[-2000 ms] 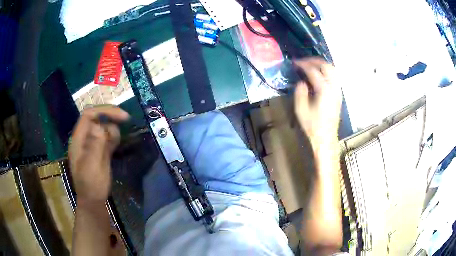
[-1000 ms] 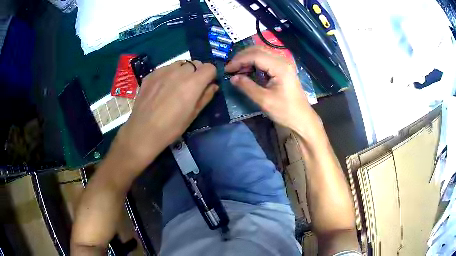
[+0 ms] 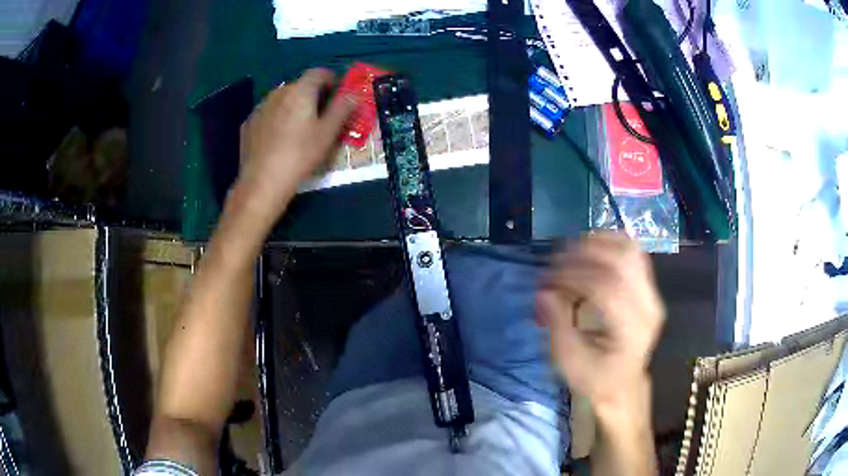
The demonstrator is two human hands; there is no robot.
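Observation:
The long narrow black housing [image 3: 444, 358] lies open side up across my lap and the table edge. A green circuit board [image 3: 405, 153] shows in its far half, thin wires and a silver plate [image 3: 429, 274] in its middle. My left hand [image 3: 296, 130] is over the table left of the housing, thumb and forefinger apart, at the edge of a red card [image 3: 364, 102]; nothing shows held. My right hand [image 3: 602, 311] is above my lap, right of the housing and clear of it. It is blurred, with a dark curved line at the fingers; I cannot tell whether it holds something.
A black strip [image 3: 510, 139] and a white strip with tan squares [image 3: 456, 135] lie on the green table [image 3: 560, 200]. A blue-and-white block [image 3: 547, 99] with a black lead, a plastic bag with a red booklet [image 3: 636, 163] and a dark screwdriver [image 3: 669, 102] are at right. Cardboard [image 3: 776, 409] stands at lower right.
My hands have moved apart from over the far half of the housing, the left toward the red card, the right down and toward me. The circuit board shows again. The view has shifted left.

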